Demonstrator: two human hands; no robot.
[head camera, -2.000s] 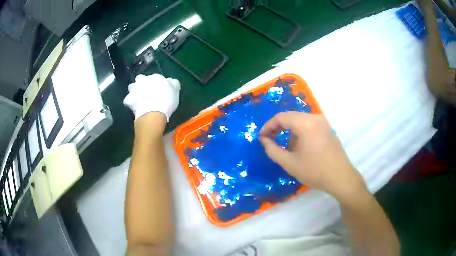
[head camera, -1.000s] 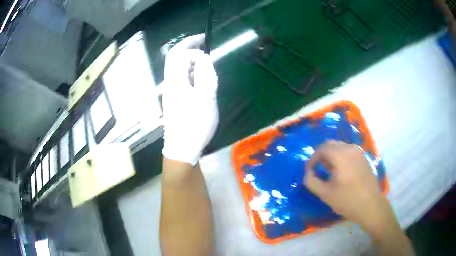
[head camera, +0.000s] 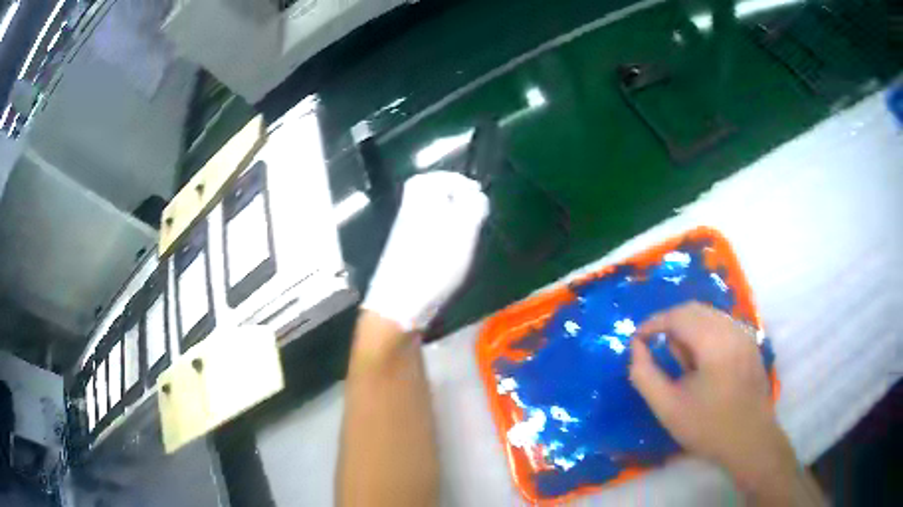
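Observation:
The orange tray (head camera: 491, 371) holds a heap of small blue and shiny white parts (head camera: 594, 396). My bare right hand (head camera: 673, 361) is over the heap's right side, thumb and fingertips curled together. Blue shows between the fingers, but I cannot tell if it is a held part or the heap behind. My white-gloved left hand (head camera: 465, 193) is over the green belt, its fingers closed at the camera end of a dark phone frame (head camera: 562, 220). The frame is blurred and its near side is partly hidden by the glove.
Another phone frame (head camera: 683, 153) lies farther right on the green belt (head camera: 594, 139), with a blurred one beyond. At left stands a white fixture (head camera: 307, 198) with black-bordered places and cream-yellow plates (head camera: 233, 381). A white cover (head camera: 832, 238) lies under the tray.
The view has swung left, so the tray sits farther right. My left hand has moved from beside the fixture to a frame over the belt. My right hand stays over the heap.

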